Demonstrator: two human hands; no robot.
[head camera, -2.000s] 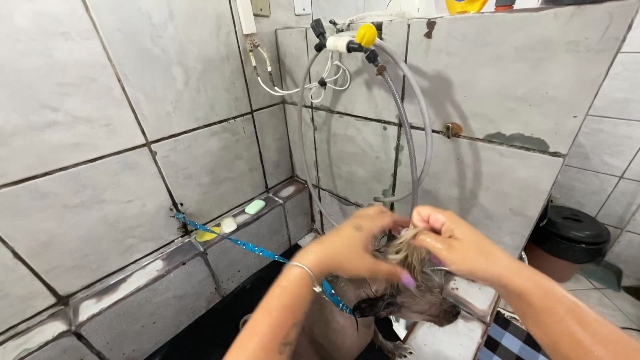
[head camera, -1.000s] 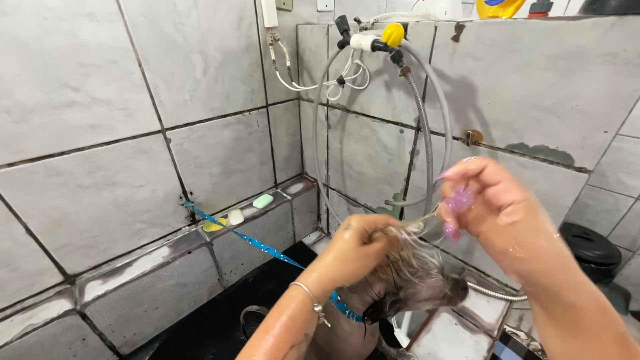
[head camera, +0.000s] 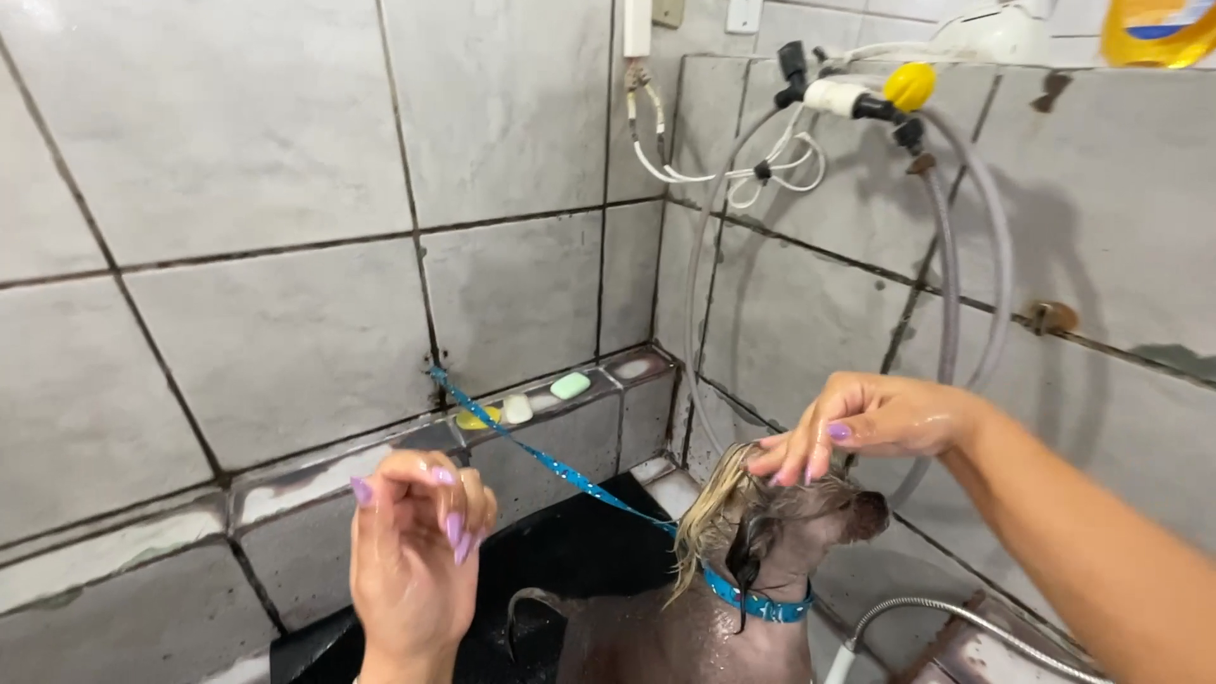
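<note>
A wet, mostly hairless dog (head camera: 689, 632) with a pale crest of hair (head camera: 711, 513) stands at the lower middle, its head turned right. It wears a blue patterned collar (head camera: 758, 600), and a blue leash (head camera: 570, 475) runs from there to the wall. My right hand (head camera: 860, 427) rests its fingertips on top of the dog's head, holding nothing. My left hand (head camera: 418, 541) is raised to the left of the dog, palm up with curled fingers, apart from the animal and holding nothing.
Soap bars, one green (head camera: 570, 385), lie on the tiled ledge (head camera: 399, 442). A black mat (head camera: 589, 541) lies under the dog. Grey hoses (head camera: 950, 275) hang from a yellow-knobbed valve (head camera: 909, 87). A metal shower hose (head camera: 978, 617) lies at lower right.
Both hands were together at the hair on the dog's head. My left hand has let go and moved left; my right hand has come down onto the head.
</note>
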